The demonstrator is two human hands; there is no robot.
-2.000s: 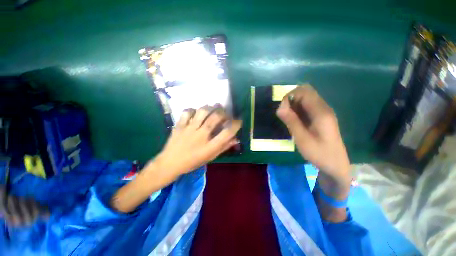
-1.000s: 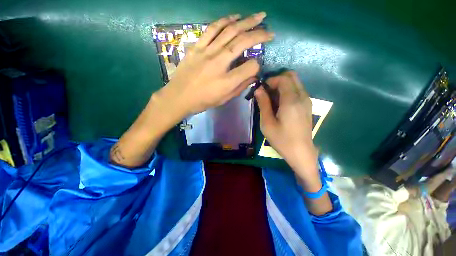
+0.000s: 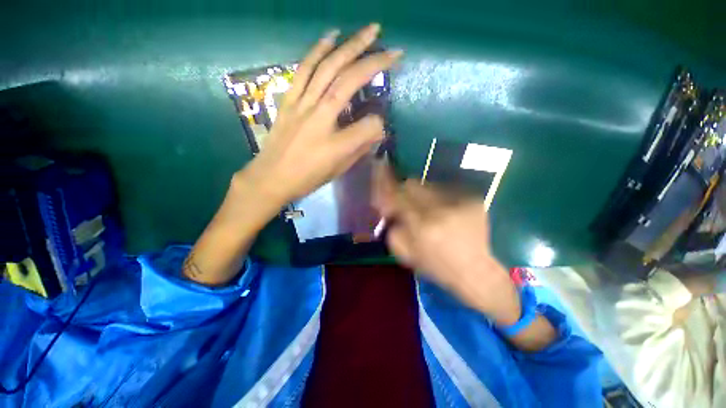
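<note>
The tablet assembly (image 3: 318, 213) lies on the green bench mat in front of me, its board end away from me and its silver middle partly covered. My left hand (image 3: 318, 127) lies over its upper part with fingers spread, the thumb near the right edge. My right hand (image 3: 442, 235) is blurred, its fingertips at the tablet's right edge; whether they hold anything cannot be told. The tape release liner (image 3: 487, 158), pale with a dark block, lies right of the tablet, its lower part hidden behind my right hand.
Stacked tablet assemblies (image 3: 665, 183) lean together at the right of the green mat (image 3: 557, 183). A dark blue box (image 3: 76, 215) with pale and yellow labels stands at the left edge. A person's cream sleeve (image 3: 657, 319) shows at the lower right.
My left hand moved from the tablet's lower part up over its board end. My right hand went from the liner to the tablet's edge, then lower; the dark strip at its fingertips no longer shows.
</note>
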